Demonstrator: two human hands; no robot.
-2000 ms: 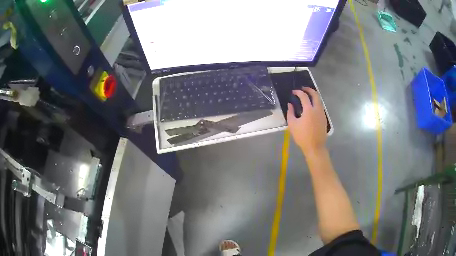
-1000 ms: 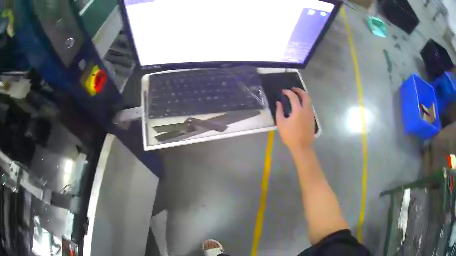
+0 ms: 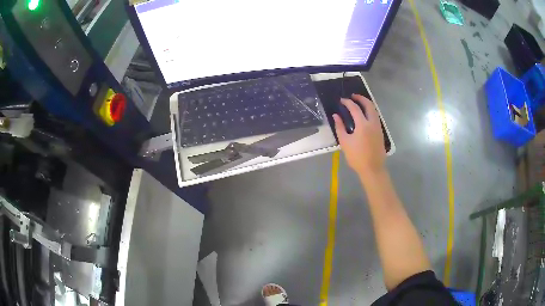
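Note:
My right hand [image 3: 362, 135] rests on a small black mouse [image 3: 345, 121], its fingers curled over it. The mouse is on a black mouse pad [image 3: 330, 89] at the right end of a white tray [image 3: 263, 165]. A black keyboard [image 3: 251, 110] under clear film lies on the tray to the left of the pad. The wide monitor [image 3: 263, 36] above the keyboard shows a bright, mostly washed-out white screen. My left hand is not in view.
Grey-brown crossed strips [image 3: 239, 153] lie below the keyboard. A red emergency stop [image 3: 115, 108] on yellow is left of the tray. Dark machine parts [image 3: 72, 209] and a pale panel [image 3: 161, 239] fill the lower left. A blue bin [image 3: 508, 109] stands on the floor at right.
The view shifts slightly between frames, moving the tray and monitor in the picture. My right hand stays on the mouse throughout.

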